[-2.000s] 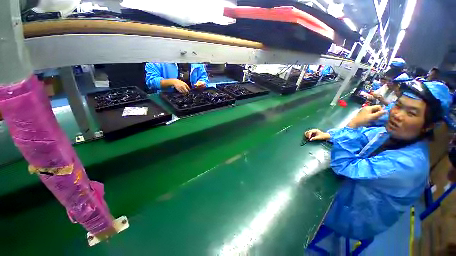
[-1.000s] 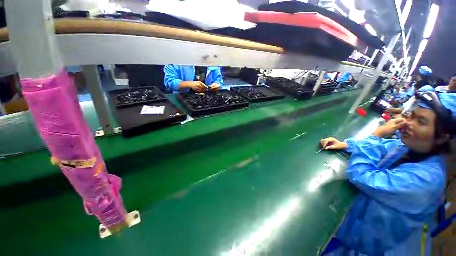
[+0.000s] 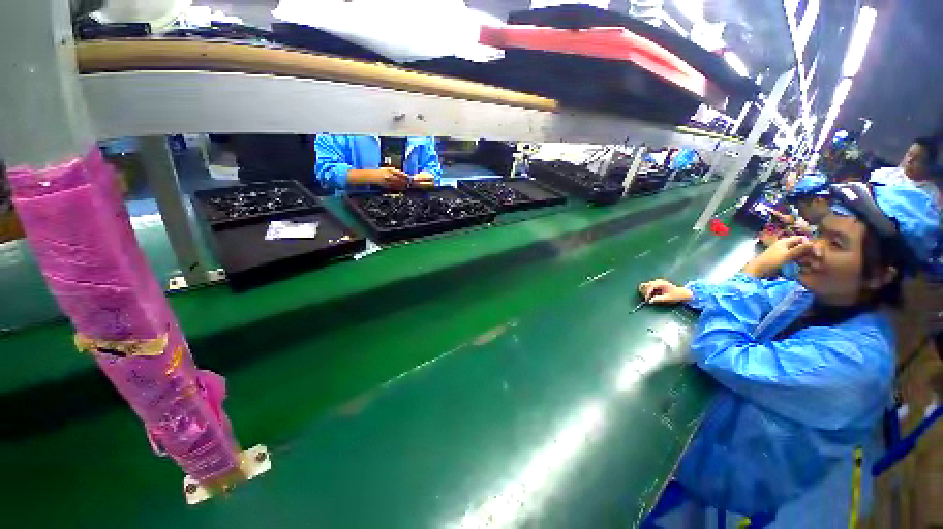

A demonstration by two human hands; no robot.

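Note:
Neither of my hands is in the picture. The green bench (image 3: 445, 413) lies nearest in front of me. On its far side stand black trays with small dark parts, one at the left (image 3: 253, 198), one in the middle (image 3: 414, 210) and one further right (image 3: 517, 193). A darker tray (image 3: 274, 256) in front of the left one bears a white paper slip (image 3: 292, 229). A seated person in blue at the right (image 3: 796, 341) rests one hand on the bench with a thin stick in the fingers and holds the other near the face.
A pink-wrapped post (image 3: 124, 310) stands at the left. A raised shelf (image 3: 310, 101) crosses above the bench, bearing a red sheet (image 3: 610, 50), black trays and white plastic (image 3: 393, 29). Another person's hands (image 3: 393, 179) are over the middle tray. More people sit along the right.
The view has swung right and then partly back left. The person at the right has turned the face from me towards the bench line. The thin stick in that person's fingers shows more clearly.

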